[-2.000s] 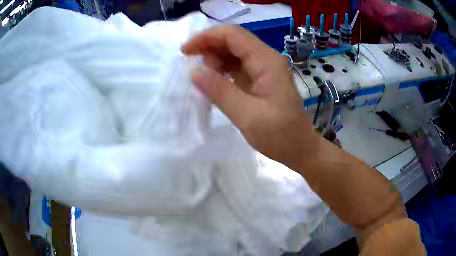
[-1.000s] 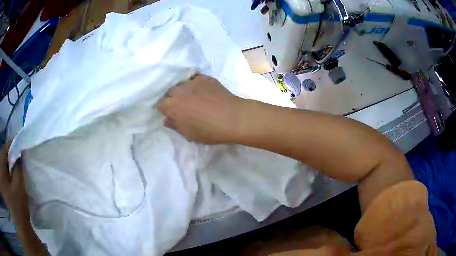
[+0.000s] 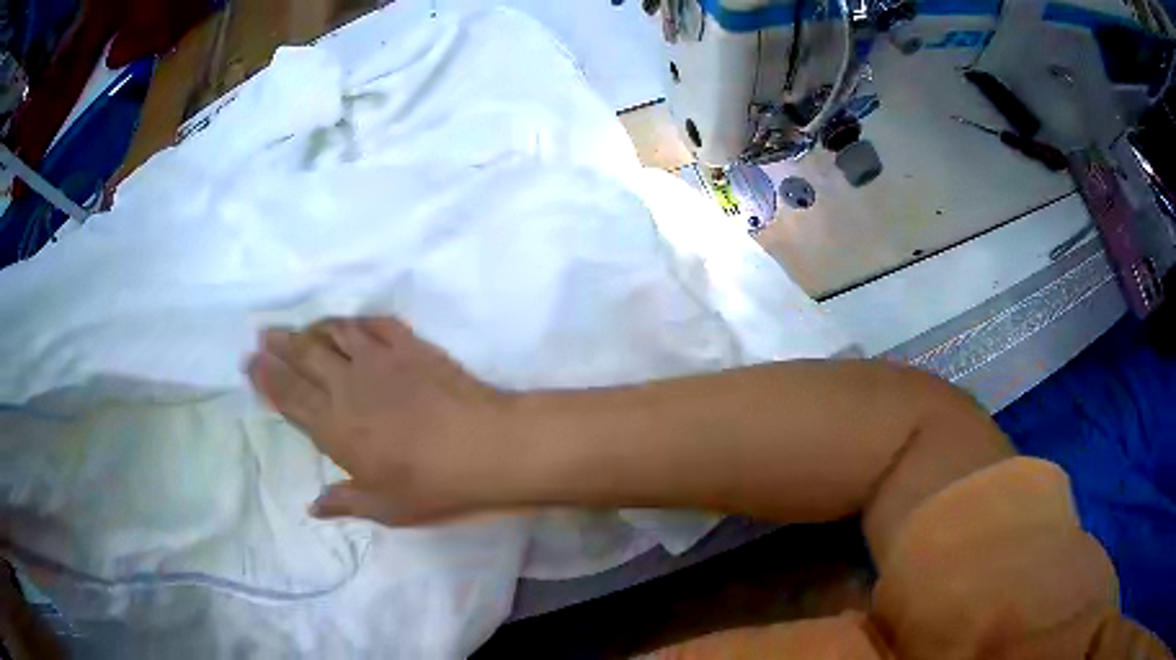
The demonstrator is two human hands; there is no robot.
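The white garment (image 3: 516,271) lies spread over the left and middle of the machine table, with soft folds. A narrow greyish seam line curves across its lower left part. My right hand (image 3: 393,419) lies palm down on the cloth, fingers slightly apart, holding nothing. My left hand is not clearly visible; only a dark, blurred bit that may be the arm shows at the lower left edge.
The white sewing machine head (image 3: 748,77) stands at upper right, its needle area lit. A dark-handled screwdriver (image 3: 1025,139) and a pinkish-purple plate (image 3: 1119,239) lie to the right. A grey ruler strip (image 3: 1019,322) runs along the front edge. Blue cloth (image 3: 1096,438) is at right.
The garment has been spread out flatter and further left. My right hand has moved down and left and opened flat on it. My left hand has left the visible left edge.
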